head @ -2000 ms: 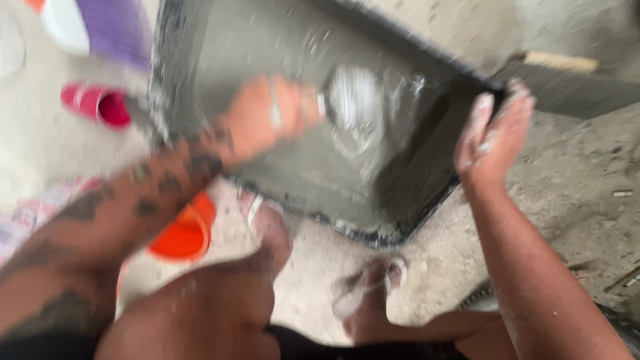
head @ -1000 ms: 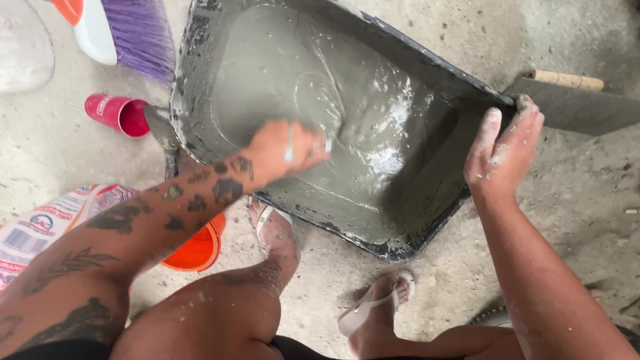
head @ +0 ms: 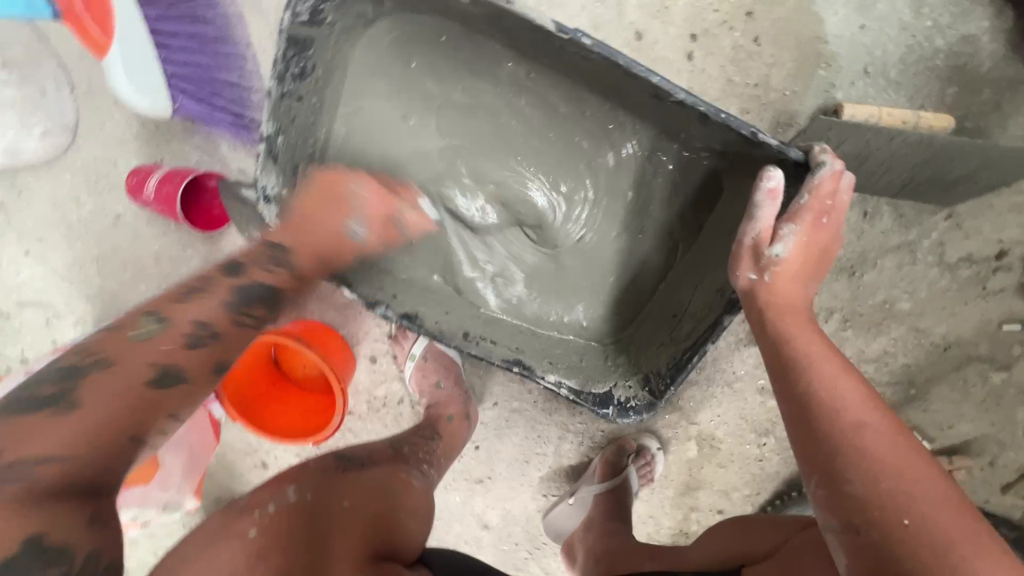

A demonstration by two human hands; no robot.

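A black plastic mixing tub (head: pixel 688 384) lies tilted before me, holding wet grey mortar (head: pixel 480 104) with swirls in its surface. Over the tub's left part, my left hand (head: pixel 360 216) is blurred and closed round the light-coloured end of a tool, whose head is hidden in the mortar; in the earliest frame a pale, blurred head shows. At the upper right corner, my right hand (head: pixel 792 228), smeared with grey, grips the tub's rim, thumb and fingers apart.
Left of the tub lie a pink cup (head: pixel 172 192) and a broom with purple bristles (head: pixel 204 64). An orange bucket (head: pixel 288 384) stands below, near a printed bag (head: pixel 172 472). A steel blade with a wooden handle (head: pixel 896 118) lies right. My sandalled feet (head: pixel 616 472) are below the tub.
My left hand has moved left over the mortar, and the swirls have changed shape. My right hand remains on the tub's rim. The view sits closer to the tub.
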